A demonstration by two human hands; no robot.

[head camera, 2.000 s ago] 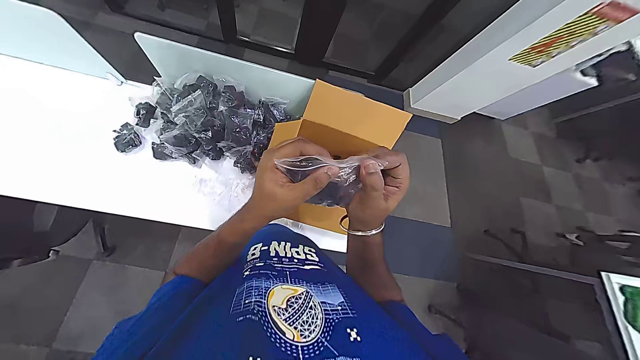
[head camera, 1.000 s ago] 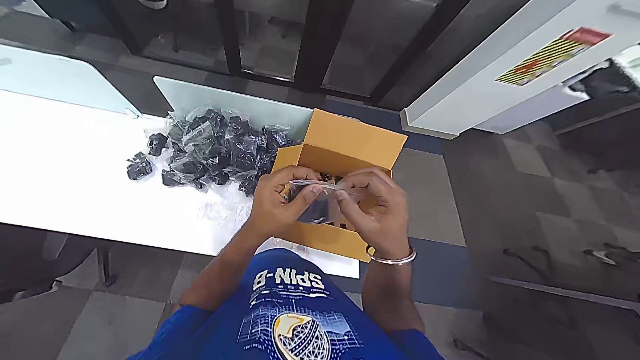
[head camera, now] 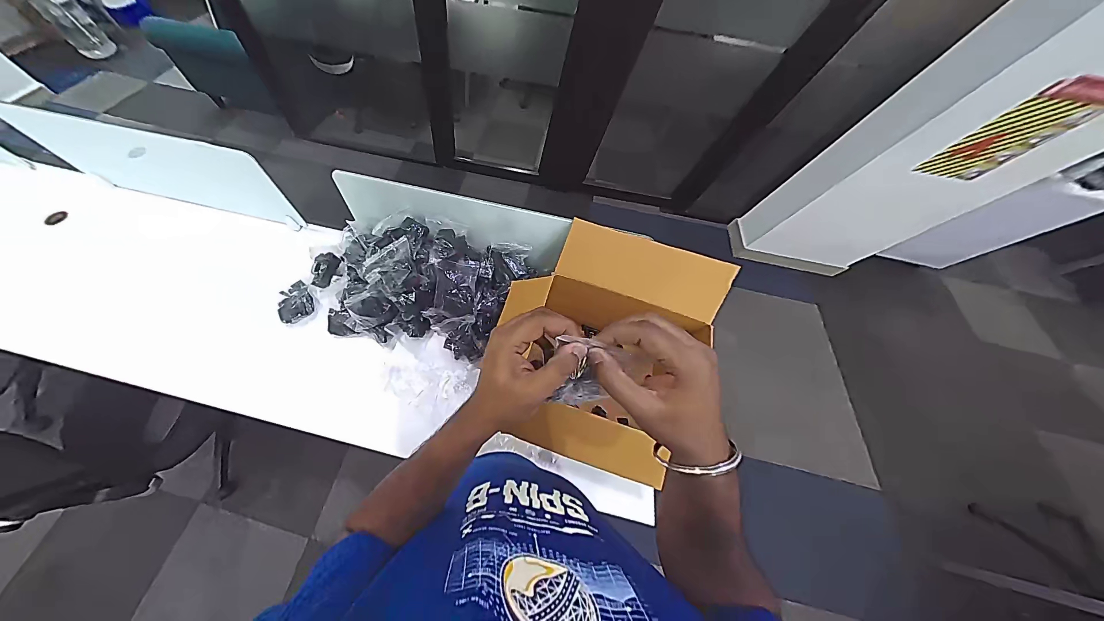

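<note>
A clear plastic bag (head camera: 580, 390) is pinched between my two hands over an open cardboard box (head camera: 647, 259). My left hand (head camera: 523, 366) grips one side of its top edge, and my right hand (head camera: 660, 379), with a metal bangle at the wrist, grips the other side close by. What the bag contains is hard to make out behind the fingers. Small dark items lie inside the box, partly hidden by my hands. To the left, a heap of black items in clear plastic bags (head camera: 414, 285) rests on the white table (head camera: 198, 302).
Crumpled clear plastic (head camera: 435, 379) lies on the table between the heap and my left forearm. A low divider panel (head camera: 457, 203) runs along the table's far edge, with glass doors beyond. A dark chair (head camera: 86, 440) stands at the near left.
Both hands stay on a plastic bag over the box, and the fingertips have come closer together at its top. The view has shifted, showing more of the table and doors.
</note>
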